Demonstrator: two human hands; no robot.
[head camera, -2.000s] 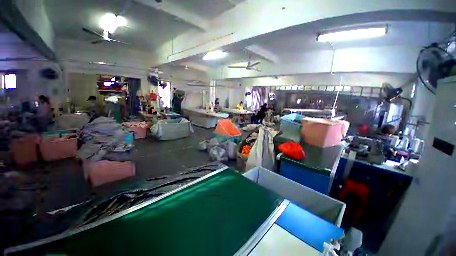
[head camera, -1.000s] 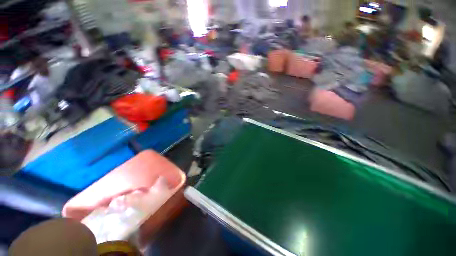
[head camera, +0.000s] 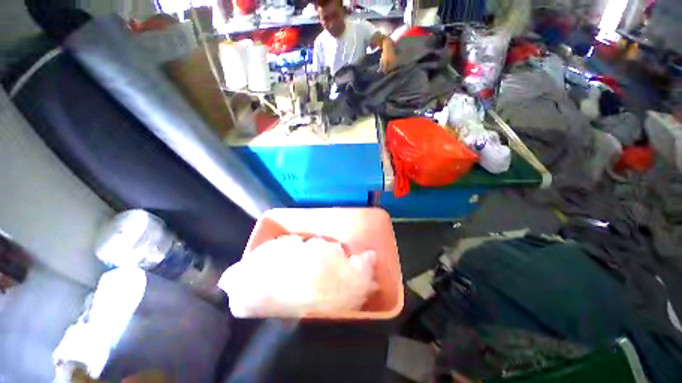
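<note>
A salmon-pink bin stands on the floor in front of me. A soft heap of white cloth fills much of it and hangs over its left front rim. No hand of mine can be made out. Small brownish patches at the bottom left edge are too blurred to name.
A person in white sits behind a sewing machine on a blue-sided table. A red-orange bag lies right of it. Dark cloth heaps are at right. Long dark rolls lean at left, above a white bundle.
The view has swung left and down. The pink bin is now central and nearer, and the green table has nearly left the picture at the bottom right.
</note>
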